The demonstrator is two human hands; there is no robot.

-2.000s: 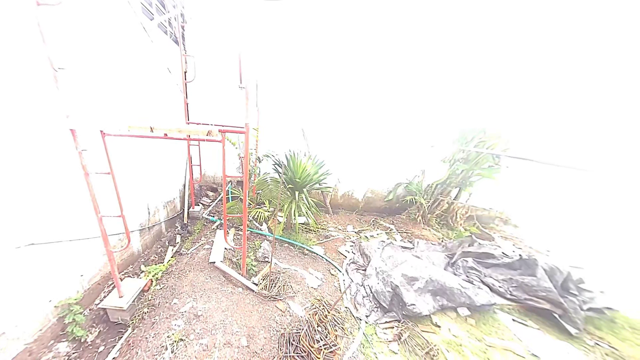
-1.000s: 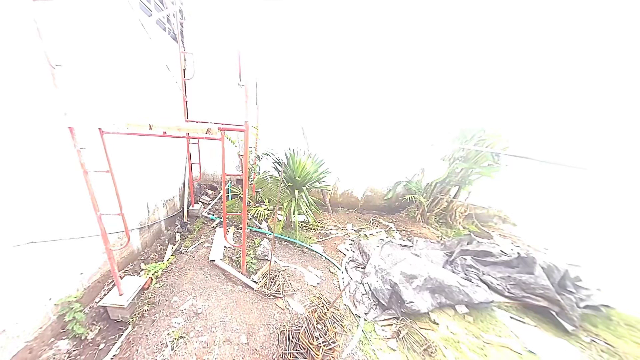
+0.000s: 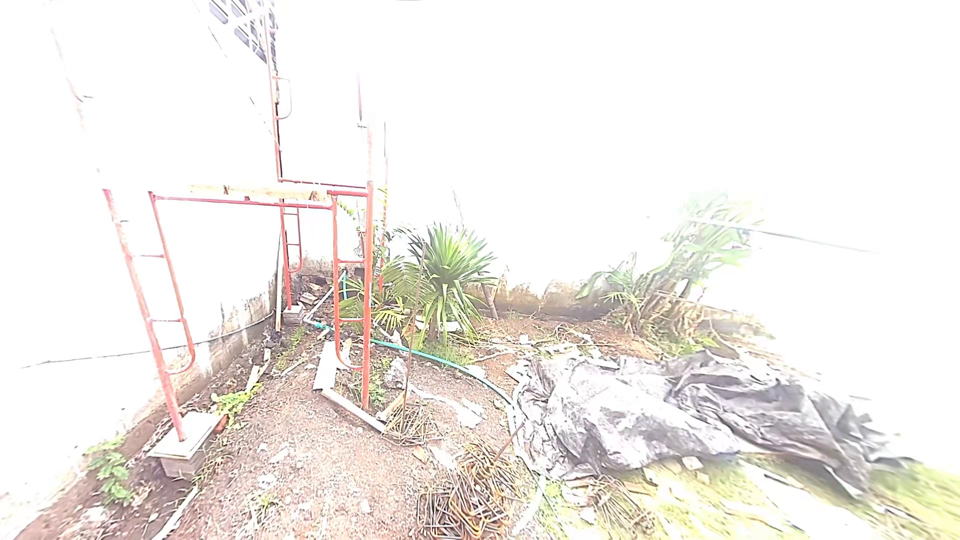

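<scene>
Neither my left hand nor my right hand shows in the head view, so what they hold or touch is hidden. On the left stands a red metal scaffold frame point(image 3: 367, 300), one leg of it resting on a concrete block point(image 3: 182, 446). A wooden plank point(image 3: 259, 193) lies along its upper crossbar. Bent steel rebar pieces point(image 3: 472, 495) lie heaped on the ground at the bottom centre. To their right spreads a crumpled grey plastic tarp point(image 3: 622, 420).
A green hose point(image 3: 442, 361) curves over the gravel toward the tarp. A spiky-leaved plant point(image 3: 450, 277) grows behind it, with more plants point(image 3: 675, 277) by the back wall. Light boards point(image 3: 352, 411) lie at the scaffold's foot. A pale wall point(image 3: 247, 315) runs along the left. Much of the upper view is overexposed.
</scene>
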